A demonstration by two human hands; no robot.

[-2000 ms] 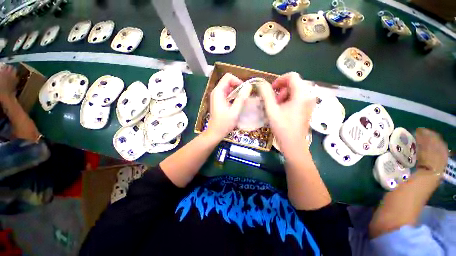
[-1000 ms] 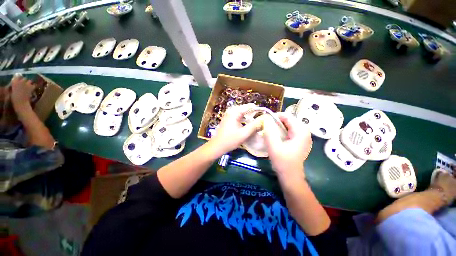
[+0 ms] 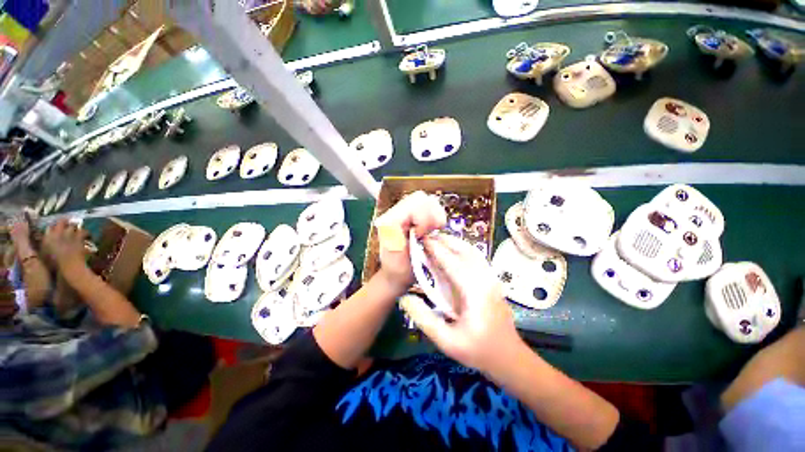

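Observation:
A cream plastic housing [image 3: 430,275] is held on edge between my two hands, just over the front part of the parts box [image 3: 439,184]. My left hand [image 3: 406,237] grips its upper left side and has a yellow-orange covering on the thumb. My right hand [image 3: 465,305] lies against its right face with the fingers around the lower edge. The hands hide most of the housing's faces. The open brown box holds many small round shiny inserts [image 3: 468,216].
Overlapping housings lie left [image 3: 322,284] and right [image 3: 569,219] of the box. A pale rail [image 3: 618,177] and slanting metal post [image 3: 291,106] border the belt, which carries housings and wired subassemblies [image 3: 537,60]. A dark tool handle [image 3: 545,339] lies at right. Neighbours' arms show at both sides.
The housing has been turned from nearly flat to on edge, and my right hand now lies along its face. The view has shifted, and the belt and stacks appear lower.

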